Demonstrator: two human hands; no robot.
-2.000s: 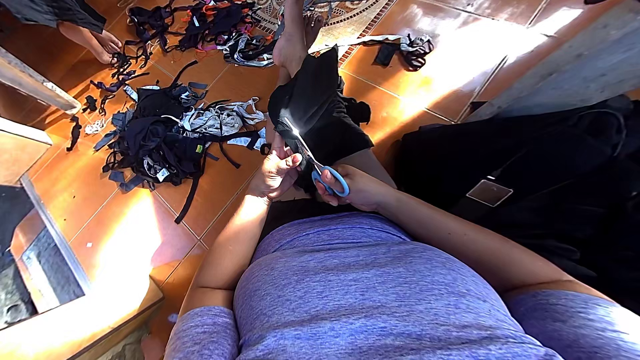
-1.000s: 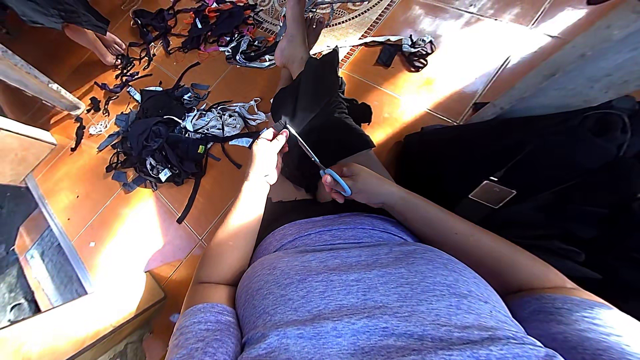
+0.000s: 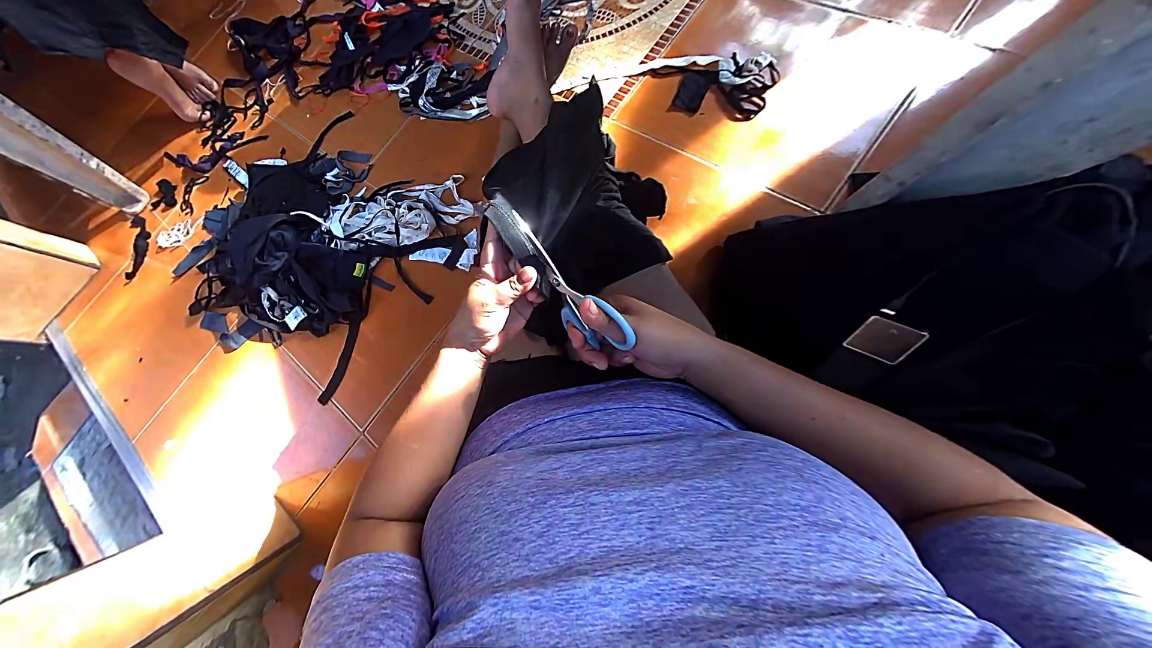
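Black fabric [image 3: 585,198] lies over my lap and leg. My left hand [image 3: 499,306] pinches its edge, where a dark grey band [image 3: 511,229] runs along the cloth. My right hand [image 3: 634,333] holds scissors with light blue handles [image 3: 621,324], thumb and fingers at the loops. The metal blades point up and left, alongside the band near my left fingertips. How far the blades are apart is hard to tell.
A heap of dark and white fabric strips [image 3: 288,243] lies on the orange tiles at left, more scraps [image 3: 378,45] beyond it. Another person's foot [image 3: 184,90] is at upper left. A large black bag or cloth with a metal buckle [image 3: 886,339] fills the right side.
The scissors were closer to upright two seconds ago and lay more slanted, farther from the left hand's grip, one second ago. The left hand has shifted slightly down the cloth's edge.
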